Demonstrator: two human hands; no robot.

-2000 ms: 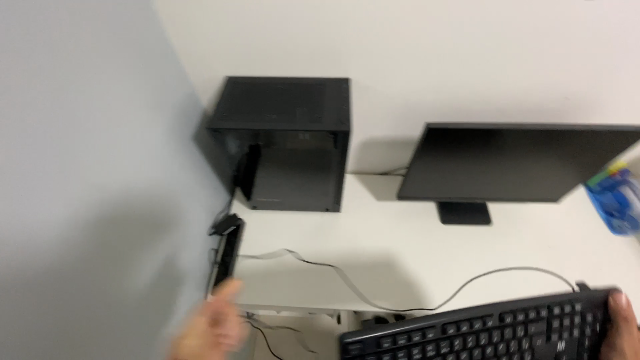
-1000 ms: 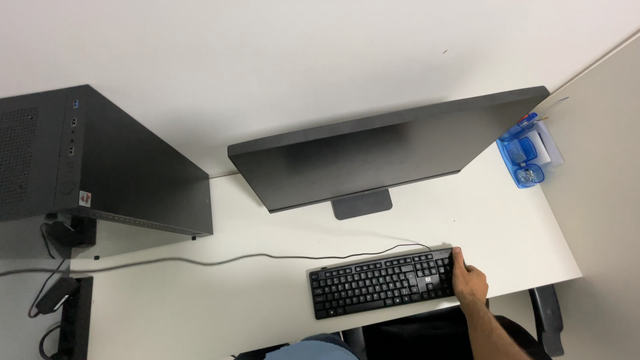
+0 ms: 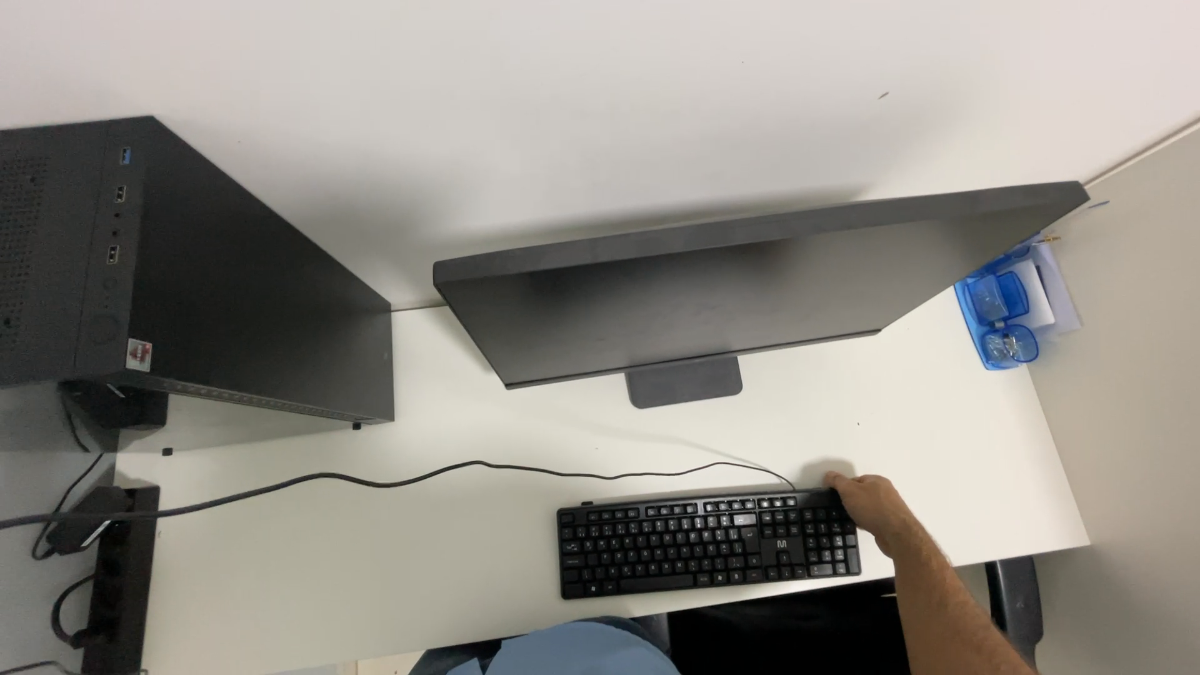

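A black computer keyboard (image 3: 708, 544) lies on the white desk (image 3: 450, 553) near its front edge. My right hand (image 3: 867, 506) rests at the keyboard's back right corner, thumb along the back edge, fingers partly hidden; a firm grip cannot be told. The keyboard's black cable (image 3: 384, 483) runs from its back edge across the desk to the left. Behind the keyboard stands a black monitor (image 3: 712, 291) with a dark screen, on its stand base (image 3: 684, 382). My left hand is out of view.
At the left stands a black computer tower (image 3: 244, 281). A power strip (image 3: 122, 581) with plugs and a black adapter (image 3: 89, 518) lies by the desk's left edge. A blue clear desk organizer (image 3: 998, 319) sits at the back right. A chair armrest (image 3: 1015, 600) shows at the front right.
The keyboard, held up in my right hand two seconds ago, now lies on the desk. My left hand, seen then at the lower left, has gone out of view. The view has shifted.
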